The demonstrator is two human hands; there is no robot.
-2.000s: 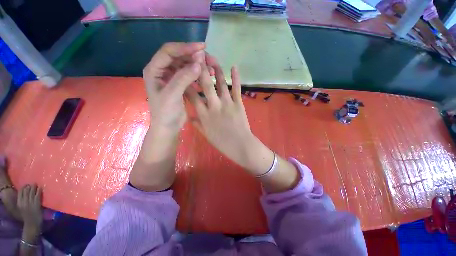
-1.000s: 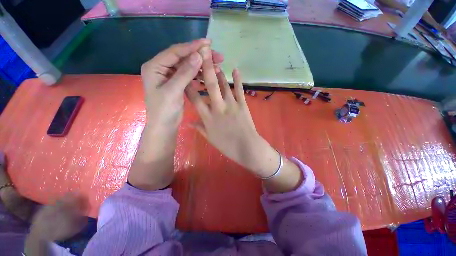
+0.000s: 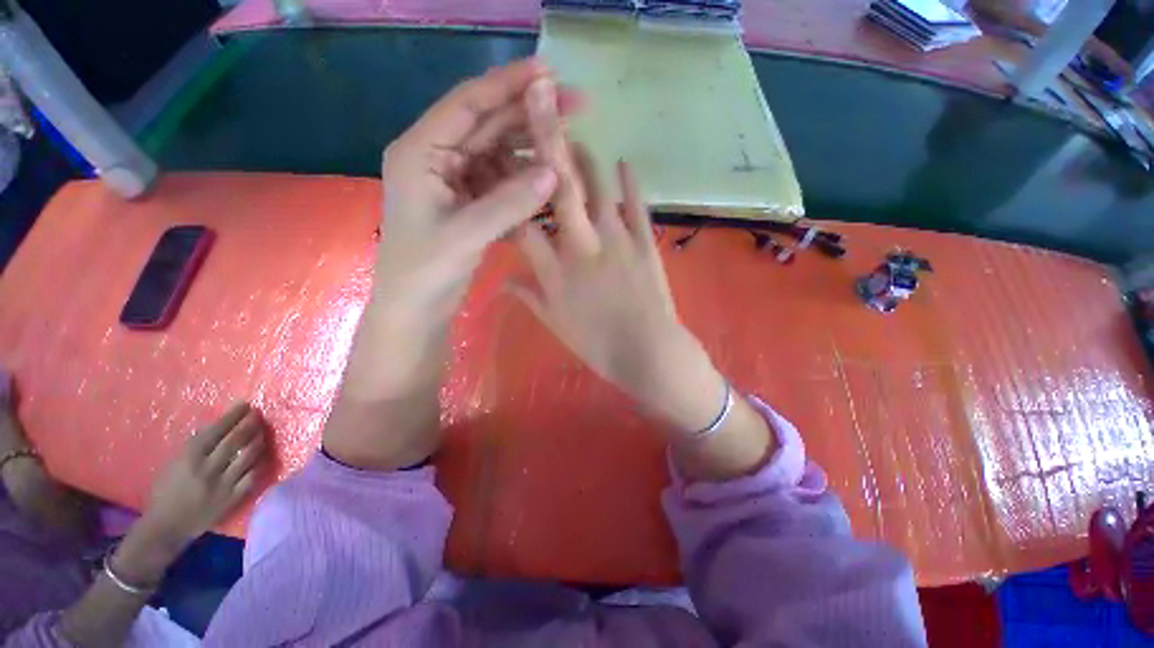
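Observation:
My left hand (image 3: 437, 209) is raised with its fingers curled around the fingers of my right hand (image 3: 614, 298). The left thumb and index fingertip are apart, beside one raised right finger; whether they touch it is unclear. My right hand is empty, with its fingers spread and slightly blurred. A small pale glint, perhaps a ring (image 3: 523, 155), shows among the left fingers. A silver bracelet (image 3: 719, 415) is on my right wrist, and a thin black band (image 3: 380, 463) is at my left cuff.
A yellow board (image 3: 671, 108) lies behind my hands across the dark green conveyor (image 3: 304, 101). Cables (image 3: 791, 238) and a silver-black clump (image 3: 892, 281) lie to the right. A smartphone (image 3: 167, 276) and another person's hand (image 3: 209, 479) are at left.
My left thumb has moved down and away from the right fingertip it was pinching. Both hands are slightly higher and further right. The neighbour's hand has moved onto the orange bench.

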